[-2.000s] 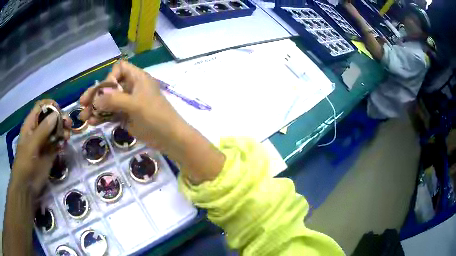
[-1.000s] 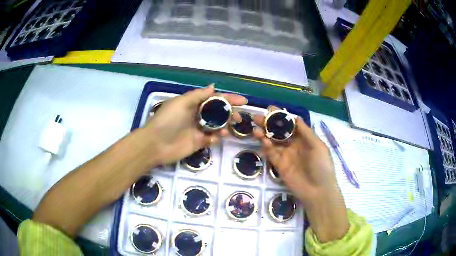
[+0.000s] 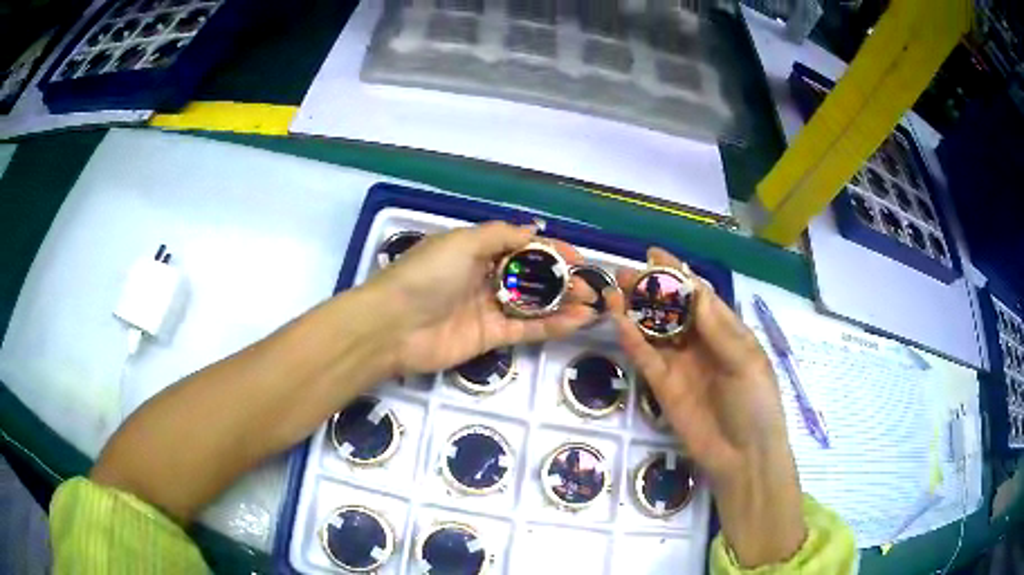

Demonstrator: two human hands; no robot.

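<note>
My left hand (image 3: pixel 449 298) holds a round smartwatch head (image 3: pixel 532 281) face up; its screen shows small coloured dots. My right hand (image 3: pixel 719 382) holds another smartwatch head (image 3: pixel 660 303) with a lit reddish picture. Both are above the far rows of the compartment tray (image 3: pixel 362 242), which has a white grid and dark blue border. More watch heads sit in its cells, mostly dark; one (image 3: pixel 576 475) shows a reddish picture. Another watch head (image 3: pixel 593 289) is partly hidden between my hands. Small white film tabs show on several faces.
A white USB charger (image 3: pixel 149 294) lies left on the pale mat (image 3: pixel 67 281). A ballpoint pen (image 3: pixel 792 371) lies right on the record sheet (image 3: pixel 876 438). Beyond are a grey empty blister tray (image 3: pixel 550 56), a yellow post (image 3: pixel 859 118) and blue filled trays (image 3: pixel 129 51).
The head view turned from the right side to the tray. Both hands now hold watch heads side by side above it. Their screens, dark a second ago, are now lit.
</note>
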